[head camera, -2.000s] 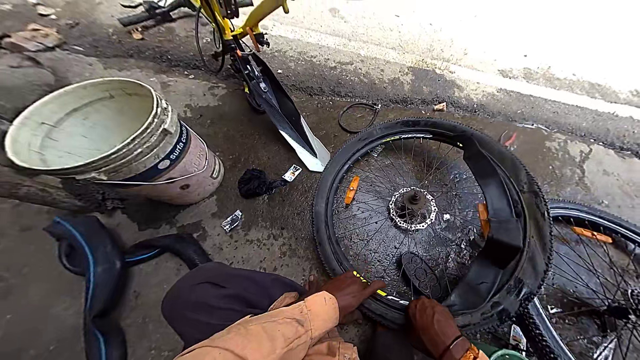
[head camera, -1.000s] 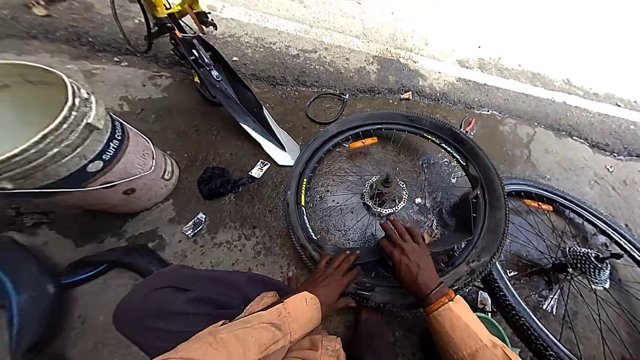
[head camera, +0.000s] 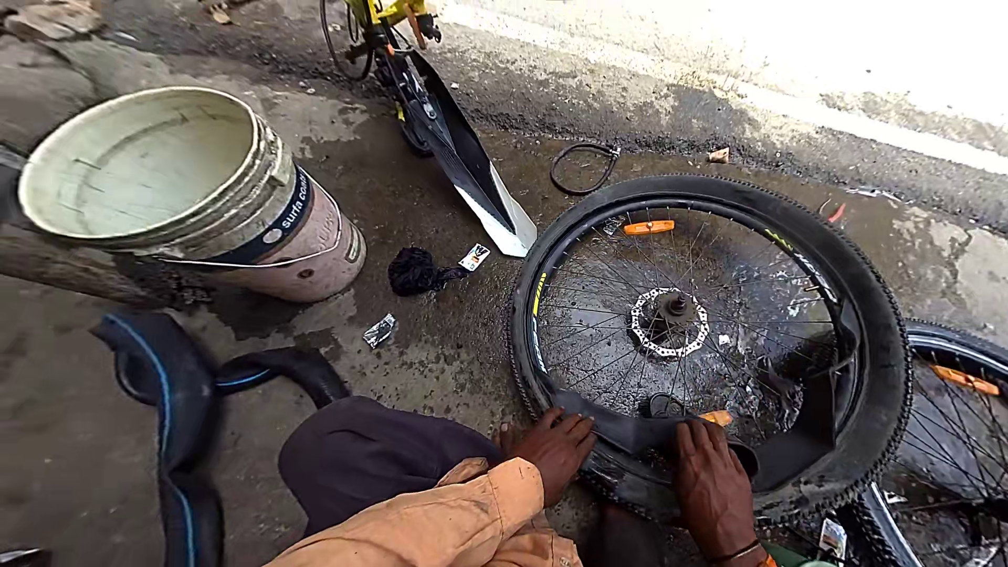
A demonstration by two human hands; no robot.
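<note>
A spoked bicycle wheel (head camera: 671, 315) with a black knobby tire (head camera: 882, 331) and a disc brake rotor (head camera: 669, 321) lies flat on the wet ground. Along its near and right side, a flat black inner tube (head camera: 807, 429) hangs partly out over the rim and spokes. My left hand (head camera: 554, 449) presses with its fingers on the tube and tire at the near left of the rim. To its right, my right hand (head camera: 713, 480) has its fingers over the tube at the near edge; whether they grip it is hidden.
A dirty plastic bucket (head camera: 307, 228) stands at left, behind a black tube with a blue stripe (head camera: 165, 394). A second wheel (head camera: 965, 378) lies at right. A mudguard (head camera: 480, 177) on a yellow bicycle (head camera: 386, 12), a black cable loop (head camera: 583, 167) and a black bag (head camera: 413, 271) lie beyond.
The loose tube stood out over the wheel's right side two seconds ago; now it lies lower, along the near right. My right hand has drawn back from over the spokes to the near rim.
</note>
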